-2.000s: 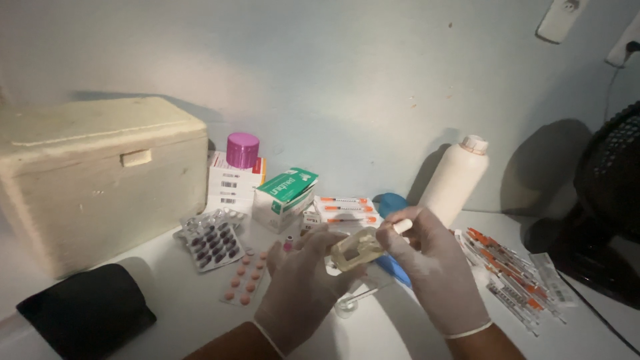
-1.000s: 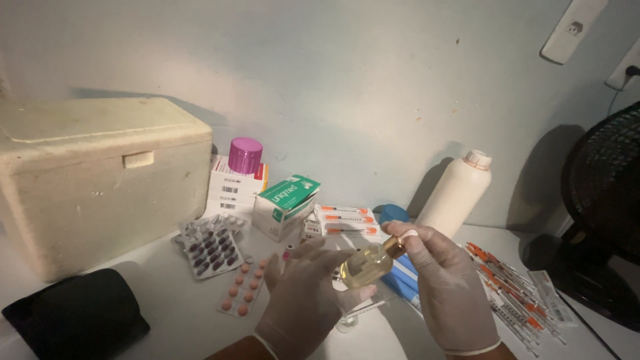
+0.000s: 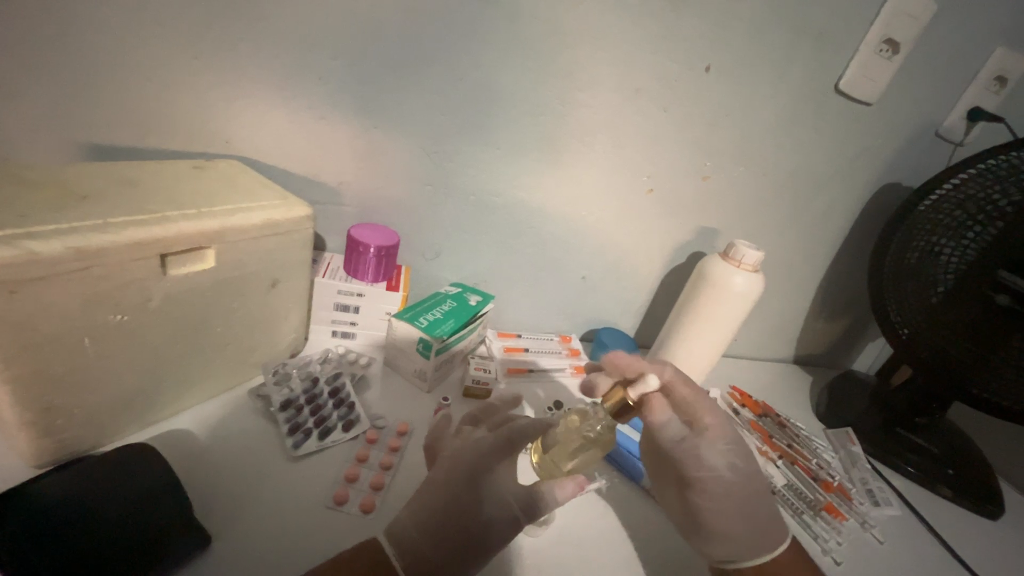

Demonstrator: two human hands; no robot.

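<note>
A clear glass dropper bottle (image 3: 574, 442) with pale yellow liquid lies tilted between my gloved hands. My left hand (image 3: 484, 480) grips its base between thumb and fingers. At the other end, the fingers of my right hand (image 3: 694, 448) are on the gold dropper cap (image 3: 620, 402) with its white rubber bulb (image 3: 645, 387). The cap sits at the bottle's neck. Just behind my hands are packaged syringes with orange caps (image 3: 538, 352), a small box (image 3: 479, 377) and a blue round object (image 3: 614, 342). A blue item (image 3: 630, 456) is partly hidden by my right hand.
Left: foam cooler box (image 3: 160, 336), black pouch (image 3: 100, 508), capsule blister pack (image 3: 316, 408), pink tablet blister (image 3: 370, 468). Behind: white boxes (image 3: 352, 308) under a purple cap (image 3: 372, 252), and a green-and-white box (image 3: 440, 332). Right: white bottle (image 3: 708, 312), piled syringes (image 3: 800, 464), black fan (image 3: 952, 304).
The dropper bottle has turned in my hands, and its gold cap, hidden by my fingers two seconds ago, now shows. Both hands stay on the bottle.
</note>
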